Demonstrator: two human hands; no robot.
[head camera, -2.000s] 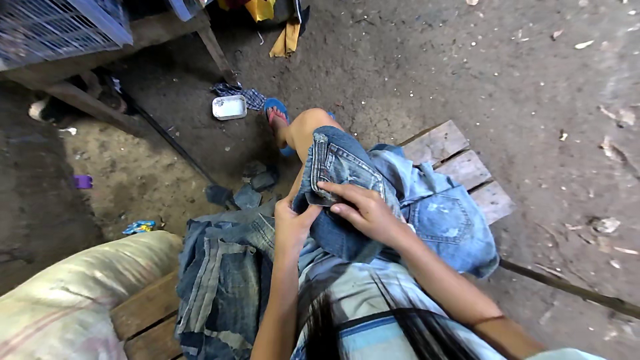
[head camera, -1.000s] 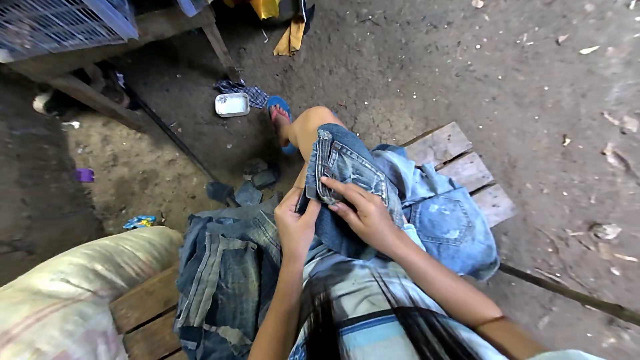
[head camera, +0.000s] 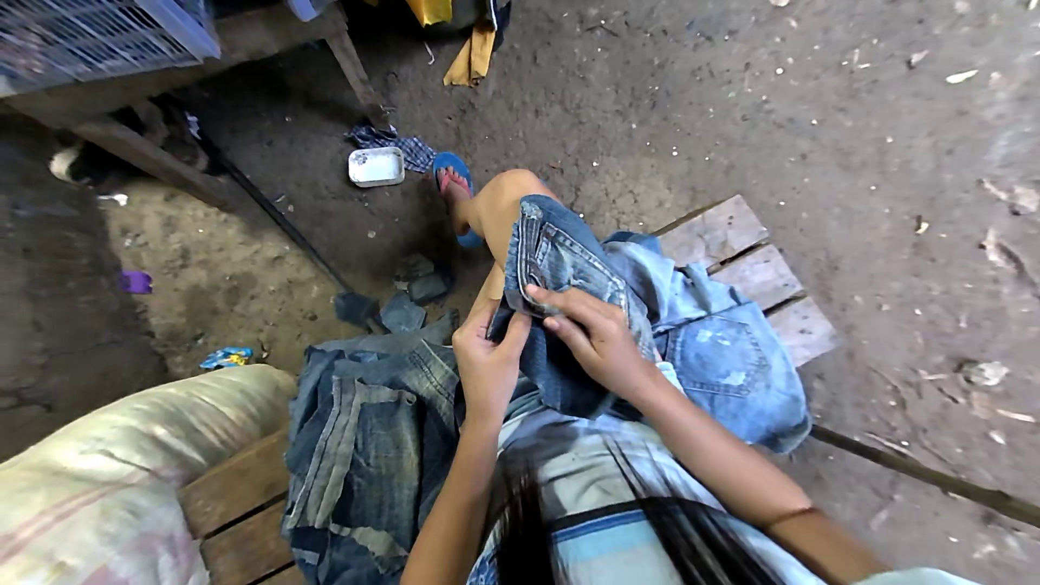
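Note:
A piece of dark blue denim with a seamed pocket (head camera: 581, 264) lies over my lap. My left hand (head camera: 491, 349) pinches its lower left edge between thumb and fingers. My right hand (head camera: 597, 337) grips the same edge, its fingertips on the thick seam close to the left thumb. Part of the edge is hidden under the fingers. Light blue denim with a faded pocket (head camera: 719, 357) lies to the right, on the bench. Darker denim pieces (head camera: 366, 455) are heaped to the left.
I sit on a slatted wooden bench (head camera: 723, 231). A stuffed pale sack (head camera: 154, 439) is at the left. On the dirt floor are a white tray (head camera: 376, 166), a blue flip-flop on my foot (head camera: 452, 166) and a long stick (head camera: 926, 471). A plastic crate (head camera: 106, 41) stands on a wooden table upper left.

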